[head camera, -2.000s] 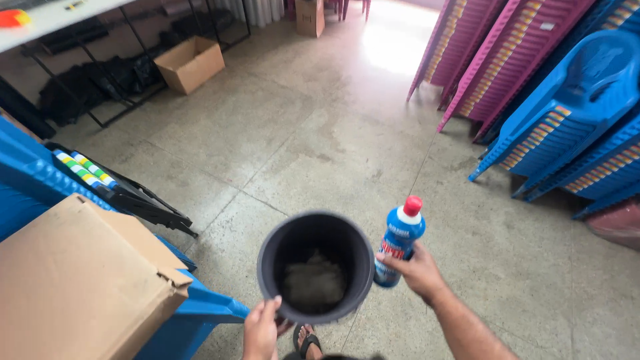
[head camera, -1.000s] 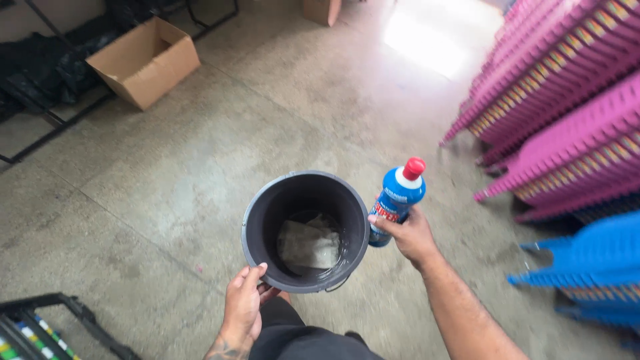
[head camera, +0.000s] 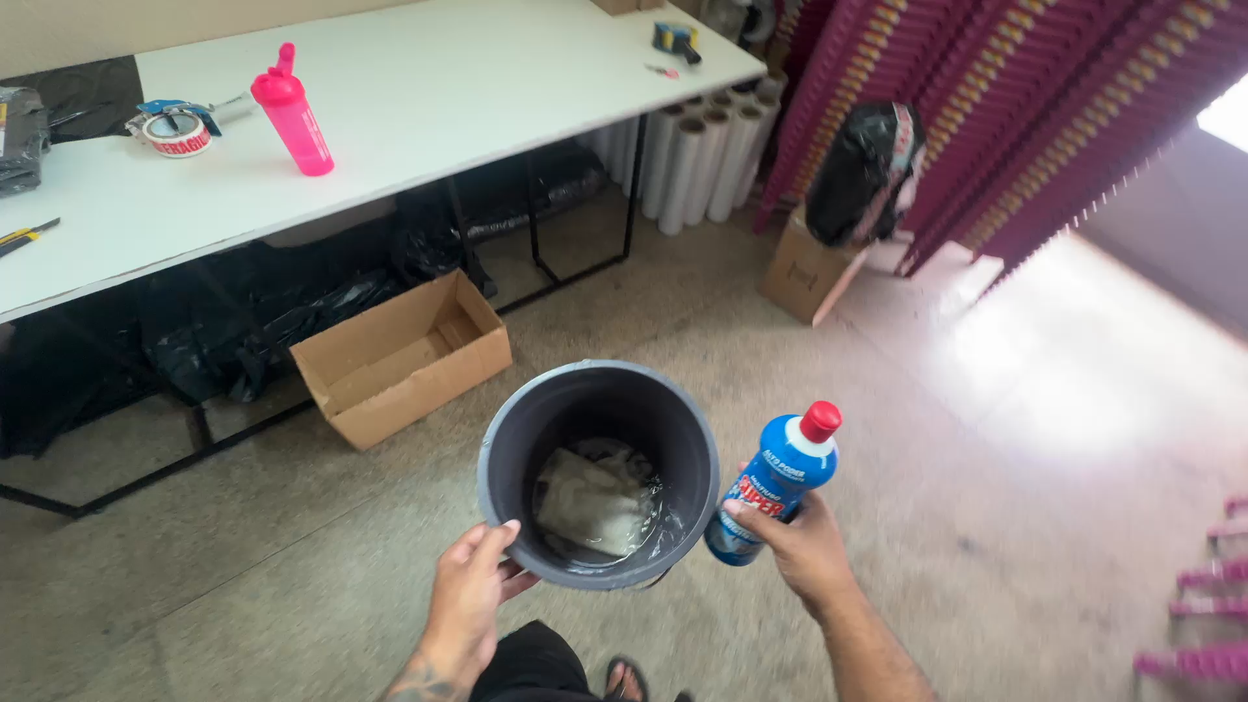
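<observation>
My left hand grips the lower left rim of a dark grey plastic bucket, thumb on the edge and fingers underneath. Inside the bucket a wet, pale cloth lies in a little water at the bottom. My right hand is closed around a blue cleaner bottle with a red cap, held close to the bucket's right side. The bottle bears writing, and its cap is on.
A long white table holds a pink shaker bottle and a tape roll. An open cardboard box lies before its black legs. Stacked purple chairs stand at the right, near a black-wrapped bundle on a carton.
The view has swung toward the white table, and the blue chair stacks have left it. Both hands keep hold of the bucket and the bottle.
</observation>
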